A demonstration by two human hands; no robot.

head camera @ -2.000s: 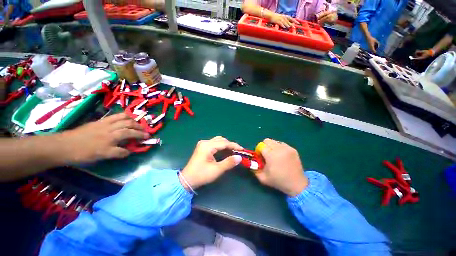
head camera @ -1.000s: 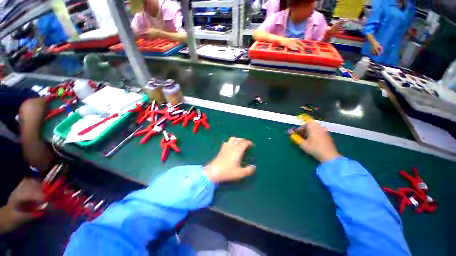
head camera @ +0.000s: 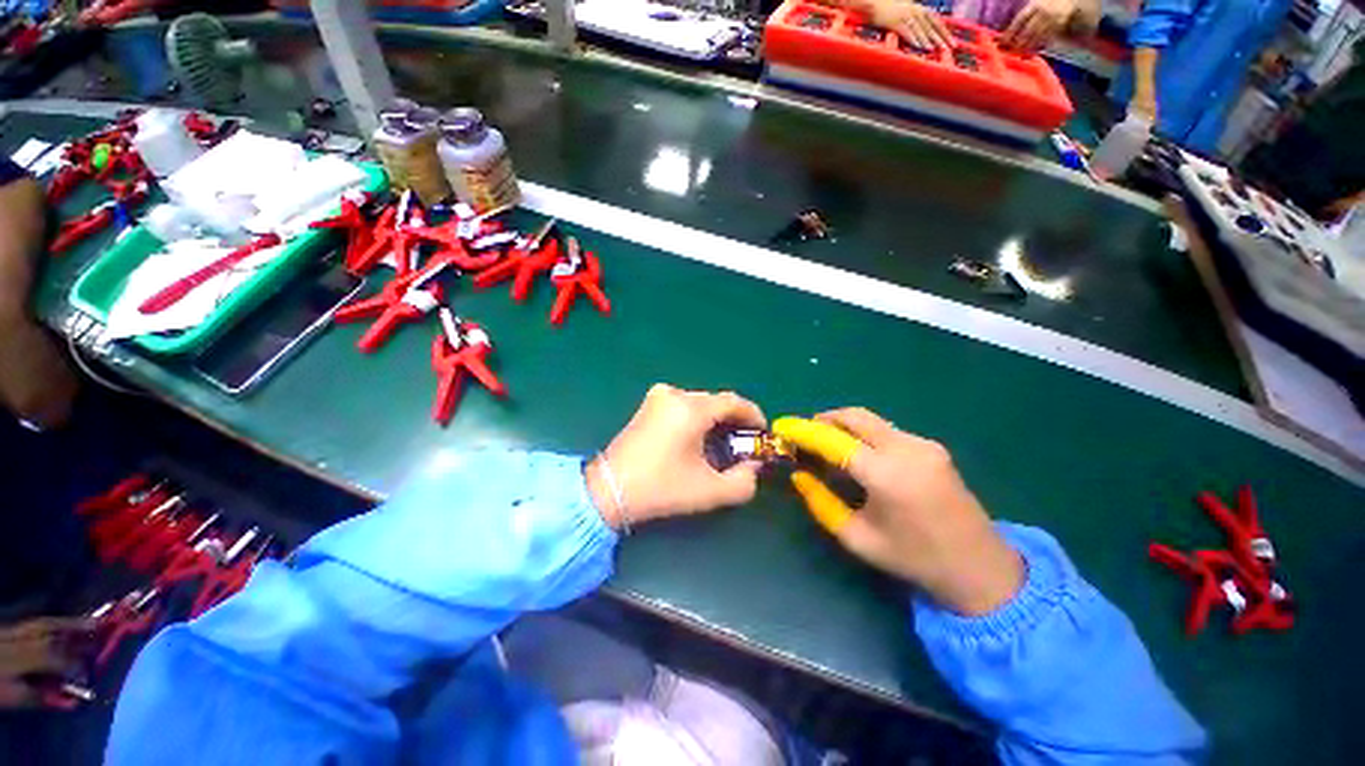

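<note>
A small electronic assembly (head camera: 747,446), black with silver and gold parts, is between my two hands above the green bench. My left hand (head camera: 681,457) holds its left end between thumb and fingers. My right hand (head camera: 898,494) wears yellow finger cots on thumb and index finger; the index fingertip is at the assembly's right end, the thumb just below it. The fingers partly hide the assembly. Red spring clamps (head camera: 461,364) lie in a loose pile to the left, several with bars in their jaws. More red clamps (head camera: 1231,566) lie at the right.
A green tray (head camera: 195,332) with white sheets and a red stick is at left, beside a flat dark rectangle (head camera: 277,337) and two bottles (head camera: 476,159). Small assemblies (head camera: 988,279) lie beyond the white strip (head camera: 898,304). Another person's arm (head camera: 23,307) is at far left, over clamps below the bench edge.
The red clamp I held two seconds ago is out of my hands. My right hand has come back from near the white strip with an assembly and meets my left. The other person's hand has left the left pile.
</note>
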